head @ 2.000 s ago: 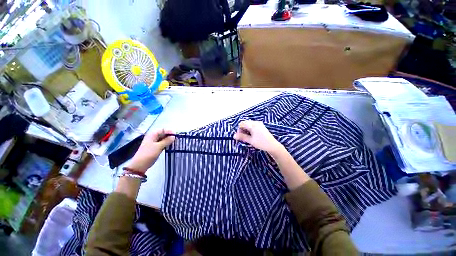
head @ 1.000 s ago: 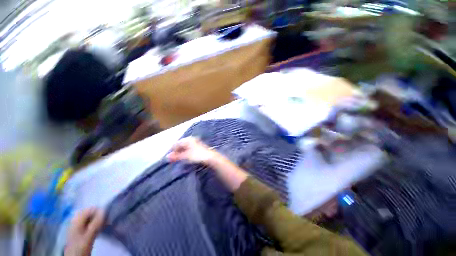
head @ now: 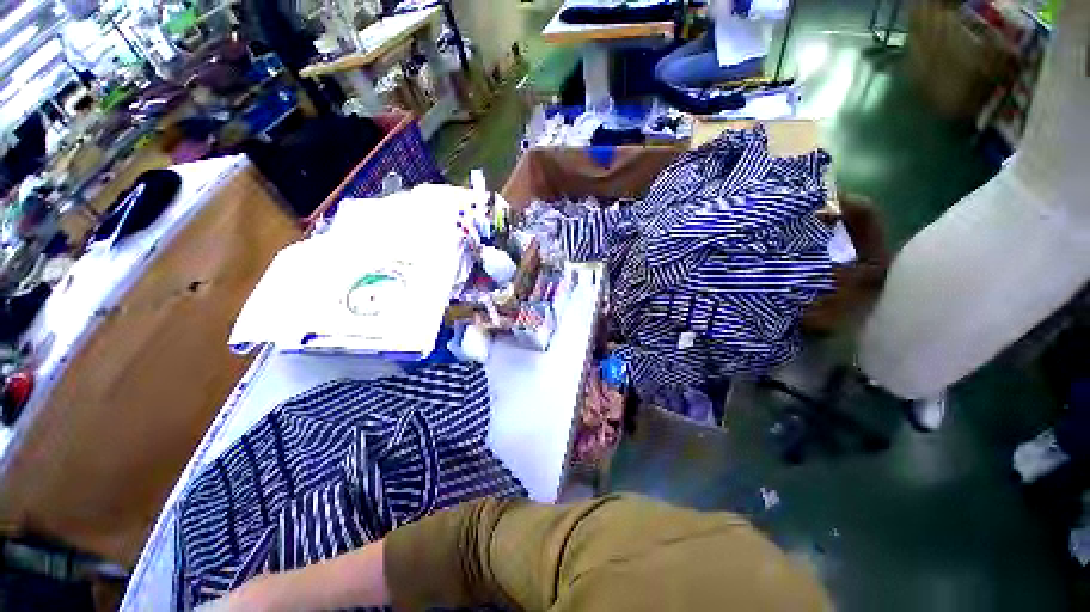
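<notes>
A navy and white striped garment [head: 347, 466] lies crumpled on the white worktable [head: 526, 401] at the lower left. My right arm, in a brown sleeve, reaches across the bottom over the garment. Only the wrist and the start of my right hand [head: 245, 595] show at the bottom edge; the fingers are cut off, so what they hold cannot be seen. My left hand is out of the picture.
A paper stack [head: 347, 269] with a tape roll lies on the table, beside small containers [head: 532, 317]. A striped garment pile [head: 729, 251] stands beyond the table end. A person in pale trousers [head: 980, 281] is at the right. A brown-fronted table [head: 155, 359] is at the left.
The view has swung far to the right. The fan and my left hand have left the picture, my right hand has dropped to the bottom edge, and the garment pile has come into view.
</notes>
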